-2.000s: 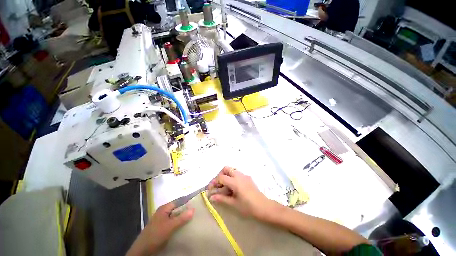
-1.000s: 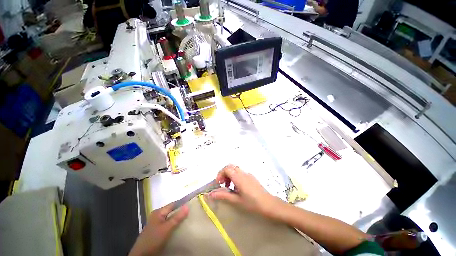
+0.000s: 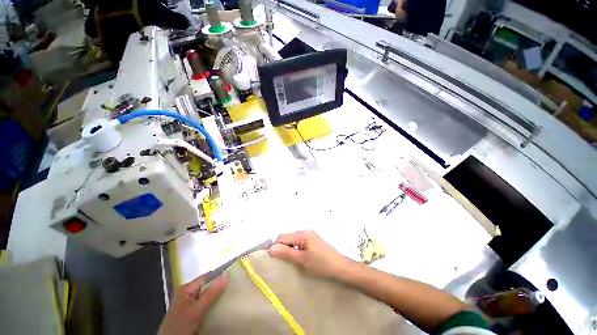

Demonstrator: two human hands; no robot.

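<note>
A large beige cloth (image 3: 327, 298) lies at the bottom of the view, with a narrow yellow binding strip (image 3: 265, 291) running down it. Its greyish far edge (image 3: 239, 256) stretches between my hands. My left hand (image 3: 193, 304) pinches the edge at its left end. My right hand (image 3: 304, 252) pinches it further right, thumb and fingers closed on the cloth. Both hands are bare. The cloth is in front of the white sewing machine head (image 3: 131, 196), not under its needle area.
A touchscreen (image 3: 304, 88) stands behind on yellow tape. Thread snips (image 3: 393, 204), a red-handled tool (image 3: 414, 193) and a thin black cable (image 3: 357, 137) lie on the white table at right. A beige stack (image 3: 29, 298) is at left. A person's dark sleeve shows beyond the rail.
My right hand has slid a little along the edge, and its fingers now lie flatter. The camera view has shifted, so the machine and table appear further left.
</note>
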